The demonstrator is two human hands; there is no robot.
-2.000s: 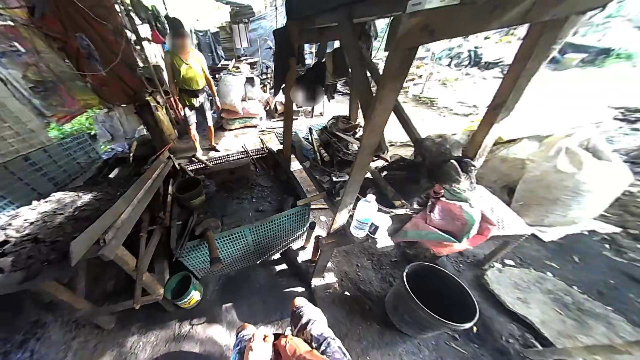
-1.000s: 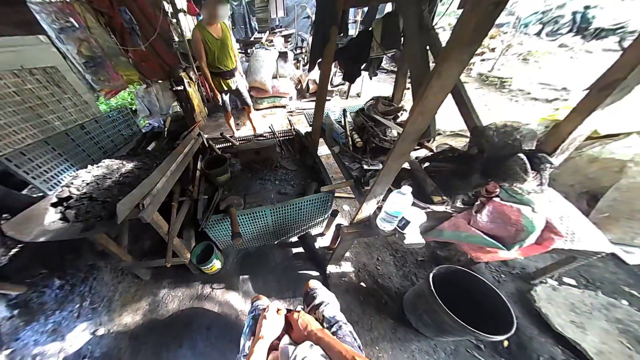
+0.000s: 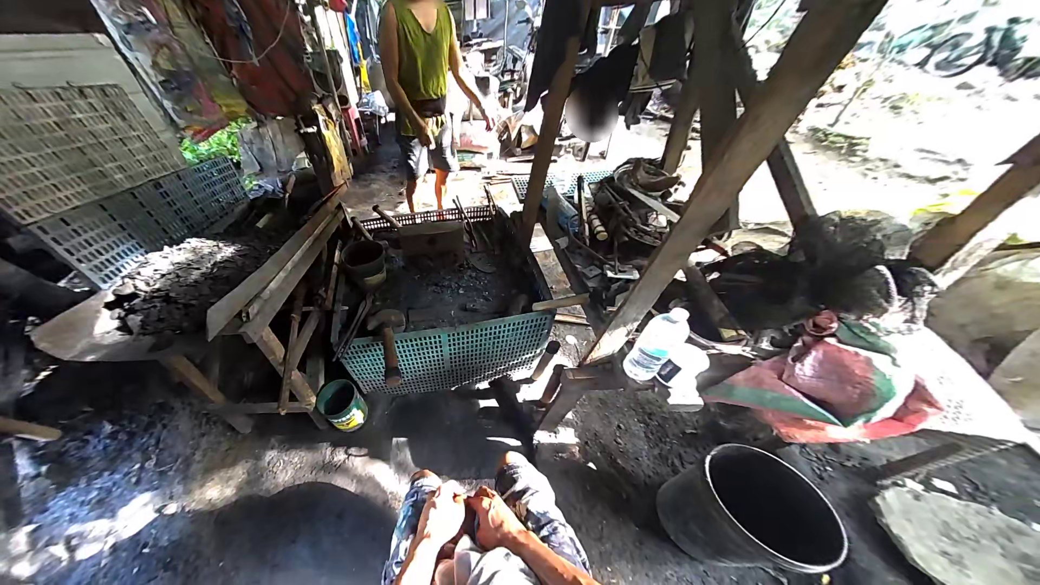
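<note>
My left hand [image 3: 443, 513] and my right hand [image 3: 494, 520] rest close together between my knees, low in the middle of the view. Their fingers are curled, and whether anything lies inside them is hidden. In front of my knees is a forge-like bed of dark ash and charcoal [image 3: 463, 294], edged by a green plastic lattice panel [image 3: 455, 357]. A hammer [image 3: 390, 345] hangs over that panel with its handle down. A dark bucket [image 3: 364, 264] sits at the bed's left side.
A large black bucket [image 3: 682, 512] is at my right. A water bottle [image 3: 656, 345] and a red-green sack [image 3: 837, 382] lie on the right-hand bench. A small green pail [image 3: 341, 406] stands left. Slanting wooden posts [image 3: 747, 154] rise ahead. Another person [image 3: 422, 81] stands beyond the bed.
The other person appears larger and nearer, with arms now lower and apart from the body. My hands stay together between my knees. The view has tilted and shifted somewhat.
</note>
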